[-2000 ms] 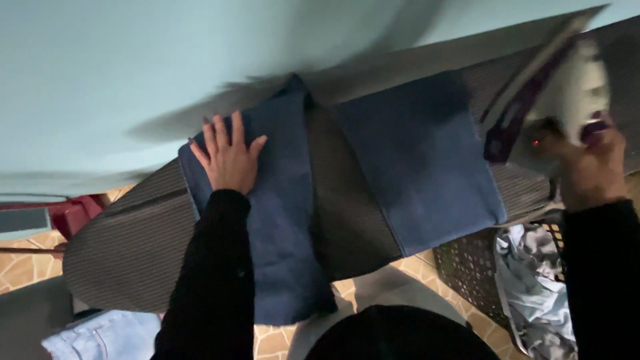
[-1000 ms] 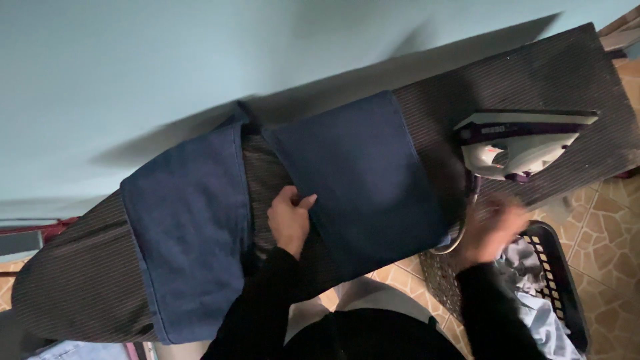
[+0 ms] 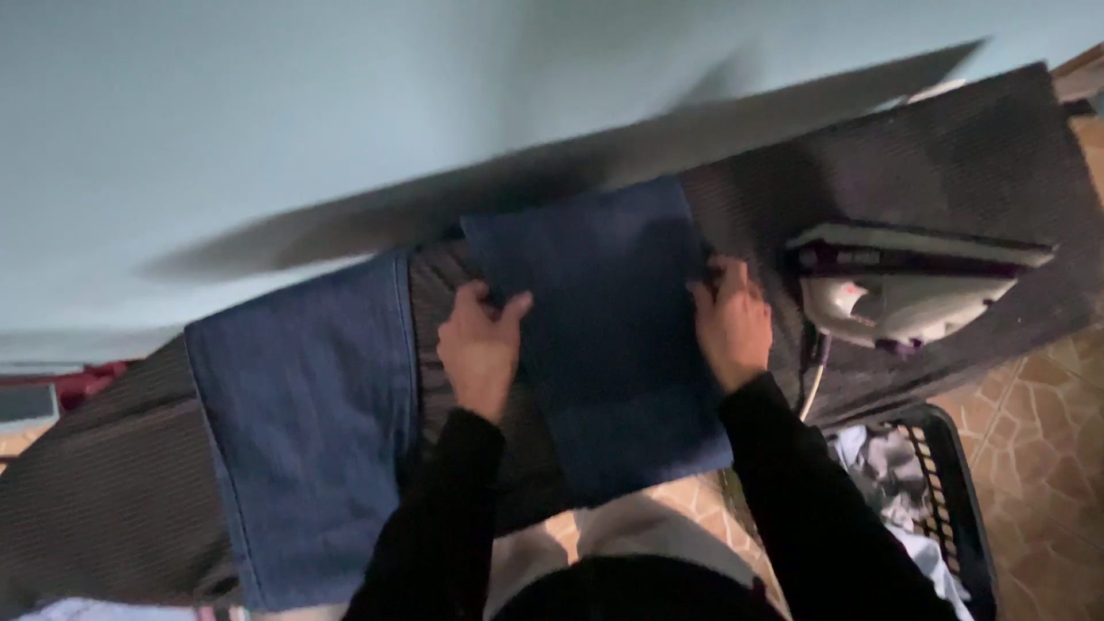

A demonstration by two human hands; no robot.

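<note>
Two dark blue denim pieces, which look like trouser legs, lie across a dark striped ironing board (image 3: 914, 155). My left hand (image 3: 483, 345) pinches the left edge of the right denim leg (image 3: 612, 345) between thumb and fingers. On the opposite edge of that leg, my right hand (image 3: 733, 323) grips the cloth. The left denim leg (image 3: 310, 423) lies flat to the left of my left hand, untouched. A white and purple steam iron (image 3: 914, 285) rests on its side on the board, right of my right hand, with its cord hanging toward the near edge.
A black plastic laundry basket (image 3: 970, 517) holding crumpled clothes (image 3: 888, 470) stands on the tiled floor below the board's near right edge. A pale blue wall (image 3: 345, 112) runs along the far side. Light-coloured cloth (image 3: 112, 611) shows at the bottom left.
Two seconds ago my right hand held the iron; one second ago the iron was on the board. My right hand has since moved to the right denim leg, and my left hand has left the left one.
</note>
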